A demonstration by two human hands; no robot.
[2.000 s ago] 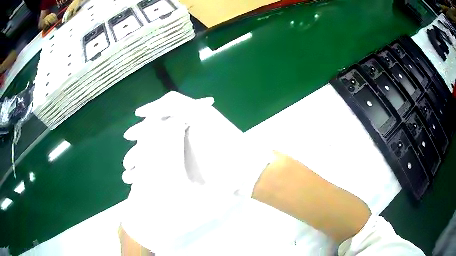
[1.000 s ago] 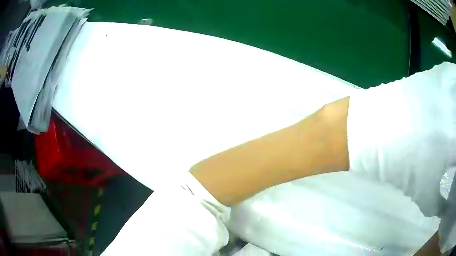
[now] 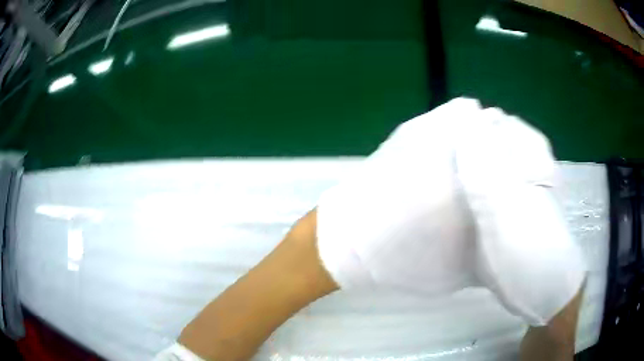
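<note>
My left hand [image 3: 402, 211], in a white glove, reaches in from the lower left with a bare forearm behind it. My right hand [image 3: 519, 218], also white-gloved, lies against it, its wrist at the lower right. The two hands are pressed together above the far edge of a glossy white sheet [image 3: 141, 233]. Their fingers are overexposed and merge into each other. No object shows in or between them, but the palms are hidden.
The green table [image 3: 303, 99] has a black strip [image 3: 436, 56] across it. A black tray [image 3: 627, 233] is cut off at the right edge. A grey-white stack [image 3: 10, 240] is at the left edge, with red [image 3: 53, 345] below. Tan board [image 3: 579, 17] is upper right, blurred shiny material [image 3: 42, 28] upper left.
The view has swung left and then back towards the right. The hands, at the right edge a second ago, now show together right of centre. The black tray is back in view.
</note>
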